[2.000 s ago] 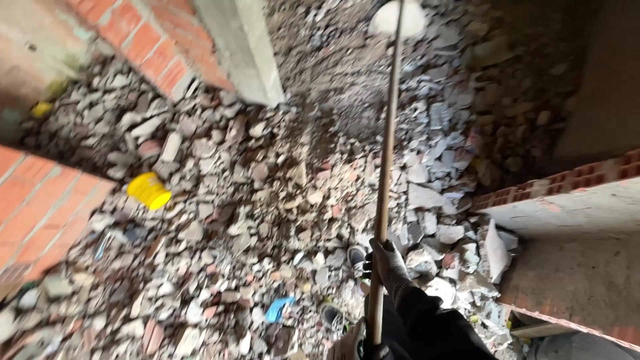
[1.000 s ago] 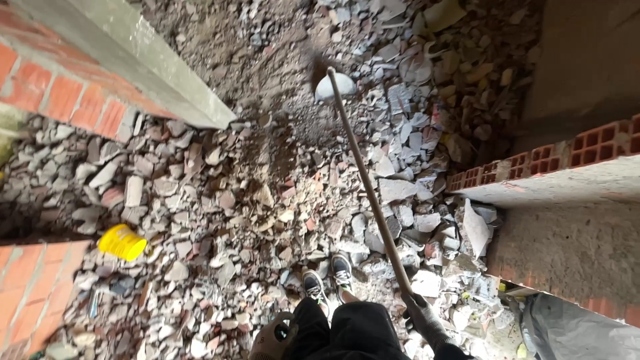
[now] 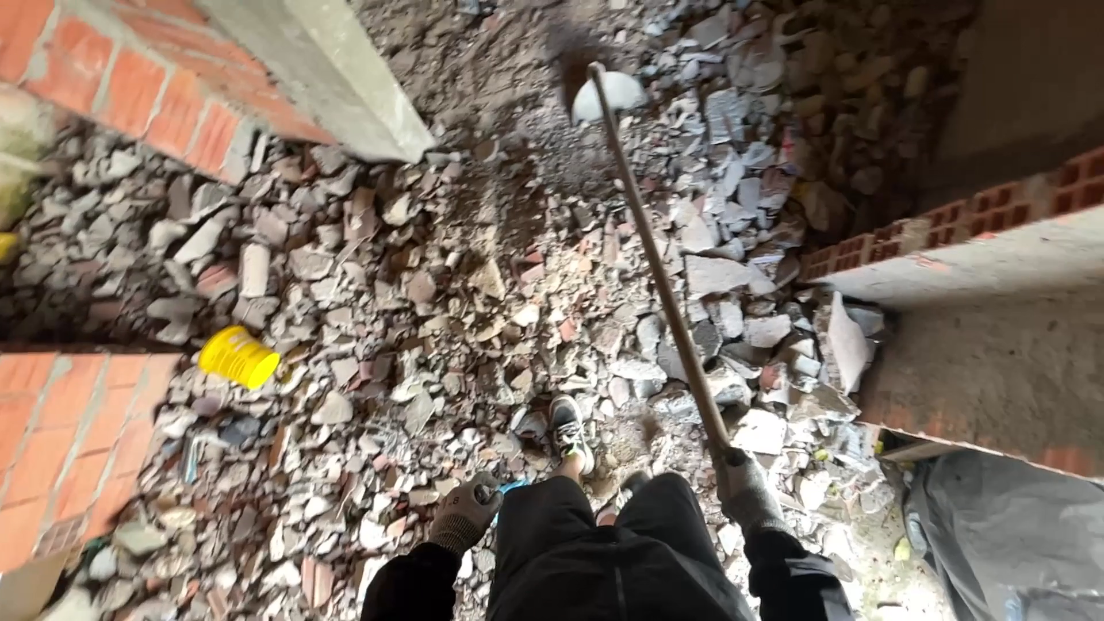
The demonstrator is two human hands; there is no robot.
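Observation:
My right hand (image 3: 743,487), in a grey work glove, grips the lower end of a long wooden handle (image 3: 655,259). The handle runs up and slightly left to a pale, rounded metal hoe blade (image 3: 609,95), which rests on dark soil at the top of the view. My left hand (image 3: 473,504), gloved too, hangs beside my left thigh, off the handle. Its fingers are curled, and whether it holds anything cannot be told. Broken rubble (image 3: 483,319) lies around my feet and between me and the blade.
A yellow plastic bucket (image 3: 239,357) lies on its side on the rubble at left. Brick walls stand at upper left (image 3: 138,78) and lower left (image 3: 78,440), with a concrete column (image 3: 345,78). A low hollow-brick wall (image 3: 992,259) borders the right, above a dark sheet (image 3: 1009,526).
Two seconds ago both hands were on the handle; now only my right hand holds it, and my left hand is beside my thigh. The handle has swung to a different slant.

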